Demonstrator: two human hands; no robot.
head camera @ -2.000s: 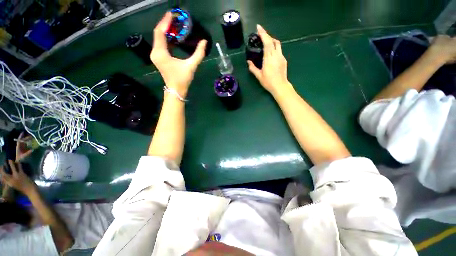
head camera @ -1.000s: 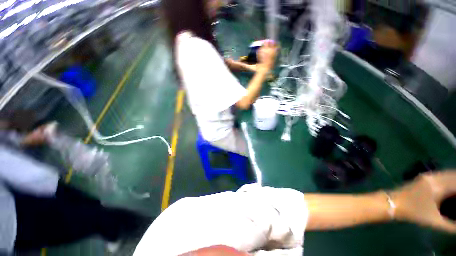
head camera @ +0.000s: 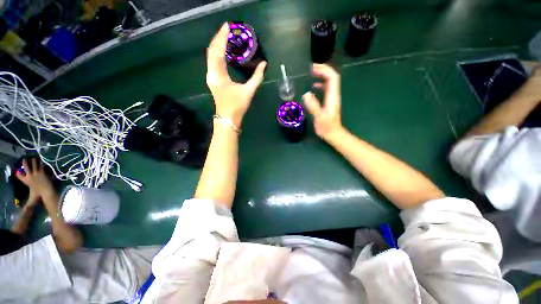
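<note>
My left hand (head camera: 228, 95) is around a black cylinder with a purple-lit LED top (head camera: 241, 44), fingers at its left edge and thumb at its lower right. My right hand (head camera: 325, 104) is empty with its fingers apart, just below a dark-topped black cylinder (head camera: 323, 43). Another dark-topped cylinder (head camera: 360, 35) stands right of that one. A second purple-lit cylinder (head camera: 291, 122) stands between my forearms. A small clear bottle with a thin upright stem (head camera: 286, 88) stands just behind it.
White cables (head camera: 77, 130) lie tangled at left beside grouped black cylinders (head camera: 172, 130). A white tub (head camera: 90, 205) is at the left bench edge. A dark panel (head camera: 495, 77) lies at right by a neighbour's arm (head camera: 510, 107). Another person's hands (head camera: 37, 181) show at far left.
The view swung left, then back to the bench. My right hand has let go of a black cylinder. The top at my left hand shows purple instead of blue and red. The cylinder at upper left is gone.
</note>
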